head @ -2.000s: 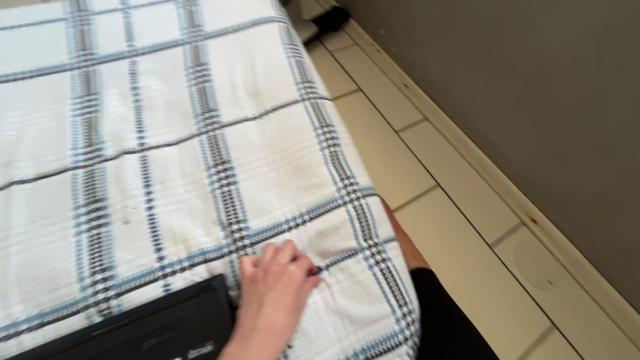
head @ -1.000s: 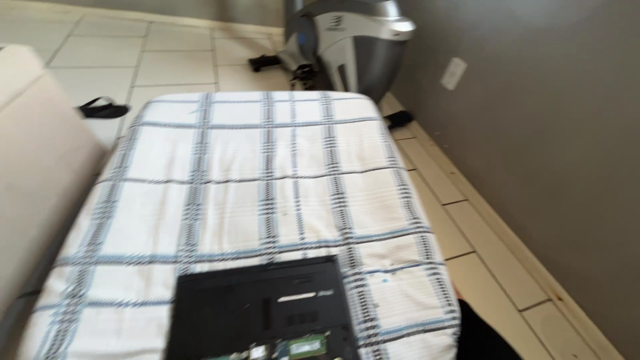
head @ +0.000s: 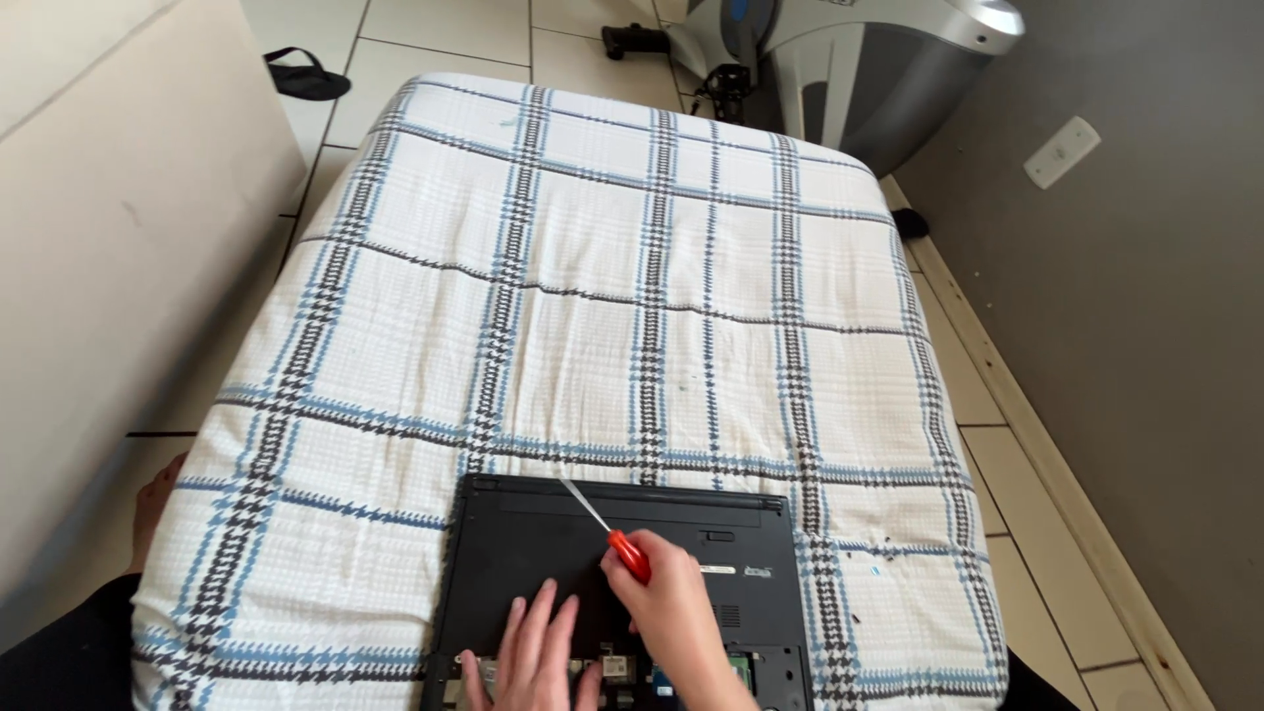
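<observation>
A black laptop (head: 553, 543) lies bottom side up on the plaid cloth cover, with green circuit boards (head: 739, 671) and other inner parts showing near the lower edge of the view. My right hand (head: 667, 602) is closed around the red handle of a screwdriver (head: 628, 555), above the middle of the laptop. Its metal shaft points up and left, towards the laptop's far edge. With fingers spread, my left hand (head: 536, 652) rests on the laptop's underside, left of my right hand, and holds nothing. Several small dark screws (head: 856, 619) lie on the cloth to the laptop's right.
The plaid cloth (head: 592, 375) covers a padded surface. Beyond it stands a grey exercise machine (head: 849, 89) on the tiled floor. A black flip-flop (head: 308, 79) lies at the upper left, near a pale piece of furniture (head: 128, 227). A grey wall with an outlet (head: 1062, 152) is on the right.
The view has swung widely. Two seconds ago a hand was on the cloth right of the laptop; one second ago no hand showed. Both hands are now over the laptop, the right with a screwdriver.
</observation>
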